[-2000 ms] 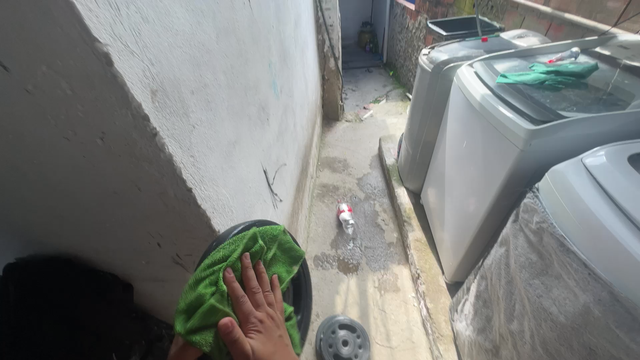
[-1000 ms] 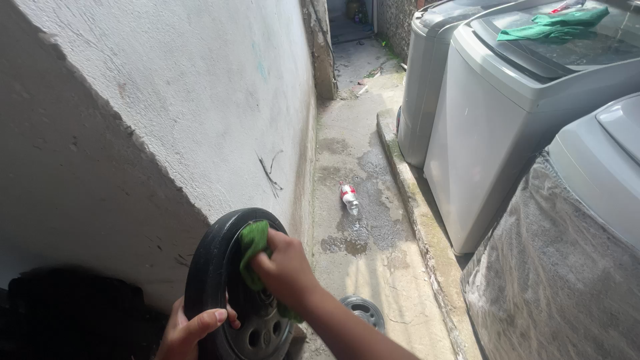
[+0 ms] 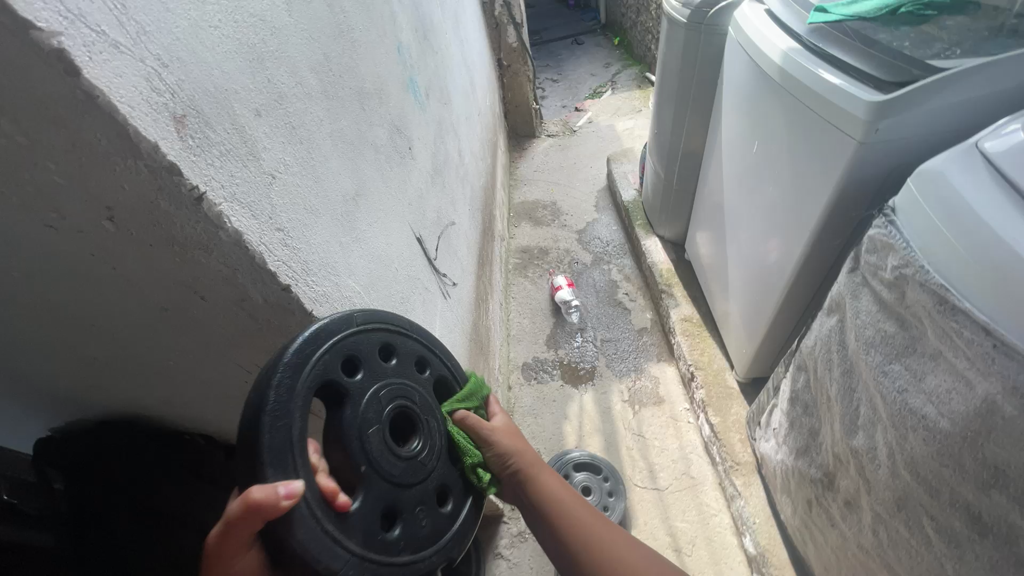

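Note:
A large black weight plate (image 3: pixel 404 430) with a centre hole and several round holes is held up, tilted, at the lower left. My left hand (image 3: pixel 268 508) grips its left edge, with the thumb on the near face and fingers showing through an oblong opening. At the plate's right rim, my right hand (image 3: pixel 492 440) pinches a green cloth (image 3: pixel 470 432) against it. A smaller grey weight plate (image 3: pixel 590 486) lies on the concrete floor beyond my right forearm. Part of another dark round thing shows below the held plate.
A plastic bottle (image 3: pixel 564 294) lies on the wet concrete path. Along the left runs a rough white wall (image 3: pixel 344 152). To the right, a low concrete curb (image 3: pixel 680 344) borders washing machines (image 3: pixel 784 176), one partly wrapped in a cover (image 3: pixel 896 384). A teal cloth (image 3: pixel 872 10) lies on one lid.
The held plate now turns its holed face more toward the view. My right hand has moved with the green cloth from the plate's inner rim to its right edge. My left hand still holds the plate.

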